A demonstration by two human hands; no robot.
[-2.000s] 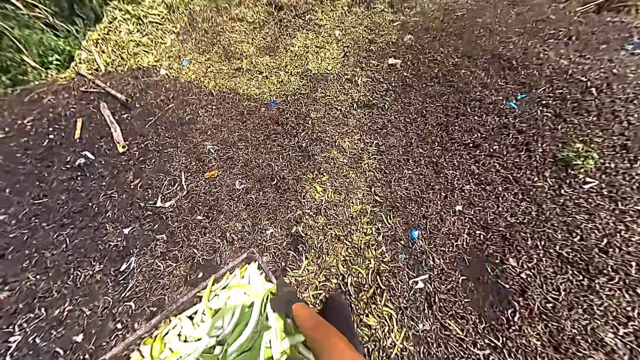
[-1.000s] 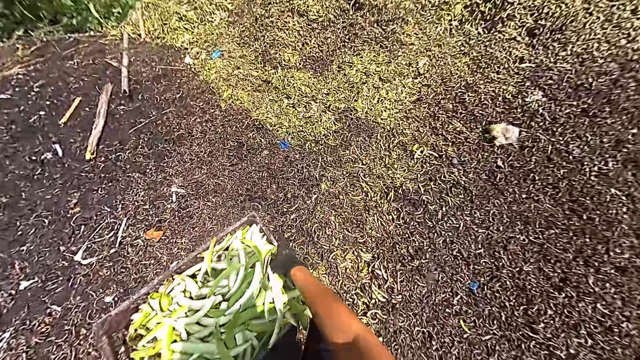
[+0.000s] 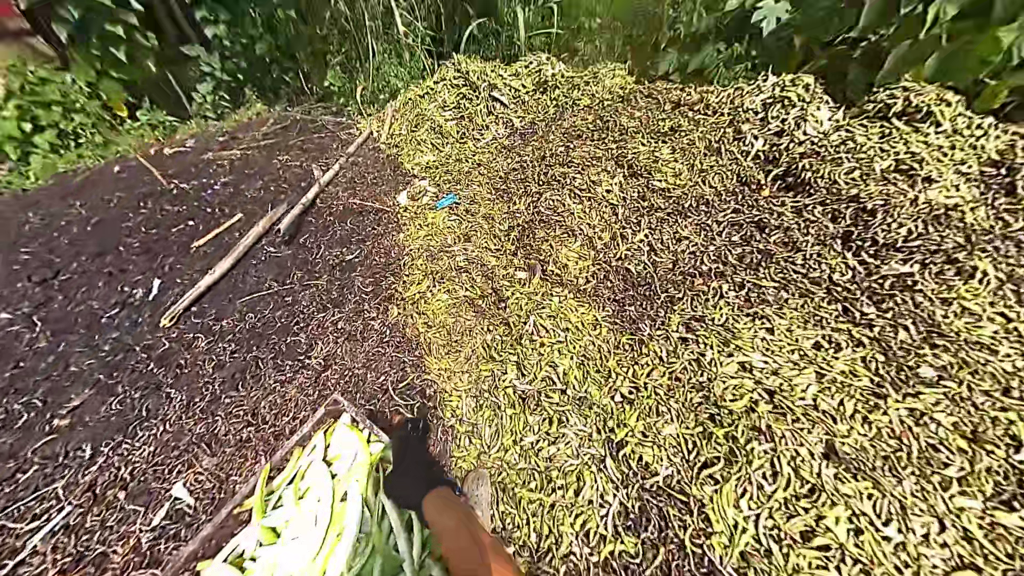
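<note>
My right hand [image 3: 412, 472], in a dark glove, grips the right rim of a crate [image 3: 240, 500] at the bottom of the view, left of centre. Pale green and yellow-green plant strips, which look like peels or stalks, fill the crate [image 3: 328, 504]; bright sun washes out part of them. The crate's near end is cut off by the lower edge of the view. My left hand is outside the view. Just right of my wrist, the tip of a shoe [image 3: 478, 490] shows on the strewn ground.
A broad heap of yellow-green plant scraps [image 3: 640, 360] covers the middle and right. On the dark soil at left lie long wooden sticks [image 3: 228, 262] and a thin stick [image 3: 216, 230]. A blue scrap [image 3: 446, 202] rests near the heap's edge. Leafy bushes [image 3: 720, 36] line the back.
The heap and sticks are nearer, and the bushes now show along the back. The view has tilted up. My right hand stays on the crate's rim.
</note>
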